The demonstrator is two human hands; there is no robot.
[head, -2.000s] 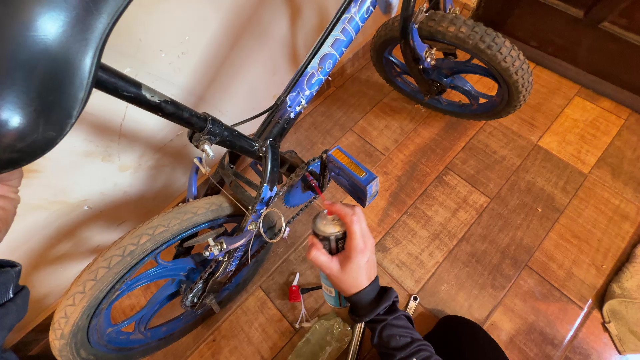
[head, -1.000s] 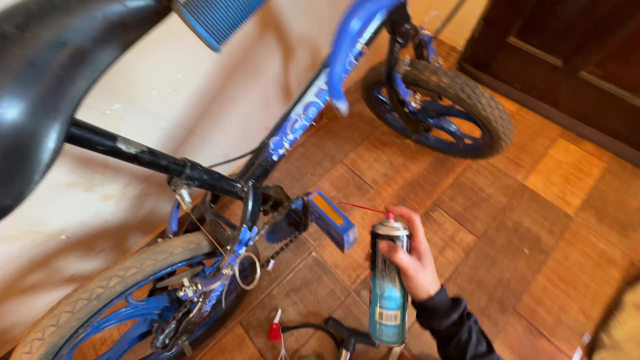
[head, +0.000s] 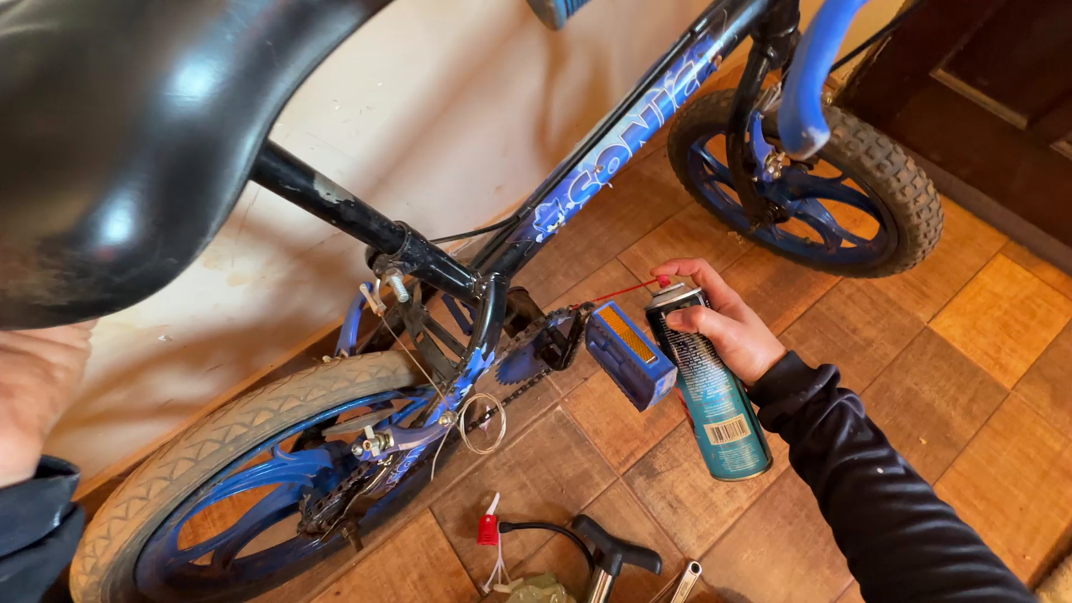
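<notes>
My right hand (head: 724,322) grips an aerosol spray can (head: 712,394), its index finger on the red nozzle. A thin red straw (head: 624,291) runs from the nozzle toward the crank and chainring (head: 536,347) of a small blue and black bicycle, just behind the blue pedal (head: 632,356). At the left edge my left hand (head: 42,394) is partly seen under the black saddle (head: 167,126); the saddle hides its fingers. The chain (head: 515,392) runs back to the rear wheel (head: 251,477). A coiled loose cable (head: 483,425) hangs by the rear brake.
On the tiled floor lie a hand pump with a black handle (head: 615,548), a red-capped item (head: 488,528) and a metal wrench (head: 687,578). The wall (head: 402,109) stands behind the bicycle. The front wheel (head: 808,193) is near a dark wooden door (head: 980,92).
My right hand, with the can, has moved from over the chain area to the outer side of the pedal. The can stood nearly upright a second ago and now leans toward the crank.
</notes>
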